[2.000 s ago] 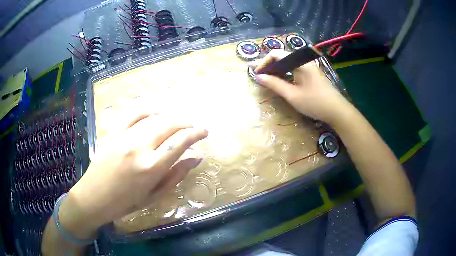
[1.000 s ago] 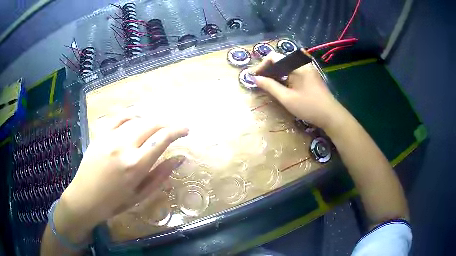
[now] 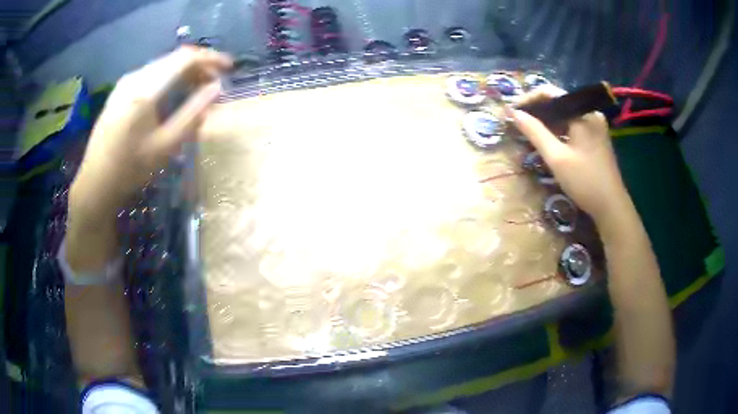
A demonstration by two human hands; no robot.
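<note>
My right hand (image 3: 570,149) grips a thick black pen-like probe (image 3: 570,105) over the right of the front tray (image 3: 388,352). A small round speaker (image 3: 485,128) lies just left of its fingertips. Other speakers (image 3: 467,88) sit along the tray's back right, and more (image 3: 576,264) down its right side, with thin red wires. My left hand (image 3: 146,121) is blurred at the tray's back left corner, fingers bent toward the rear tray. I cannot tell whether it holds anything. Lamp glare whitens the tray's middle.
Rear trays hold ribbed stacks of dark discs (image 3: 325,31) and loose discs (image 3: 417,40). The red probe cable (image 3: 647,101) loops at the right. A blue bin with a yellow top (image 3: 55,117) stands at the left. The side tray is blurred behind my left arm. Green mat (image 3: 668,190) shows at the right.
My left hand has moved from above the front tray to its back left corner. My right hand and probe have shifted off the speaker, which shows more fully. The camera view has shifted.
</note>
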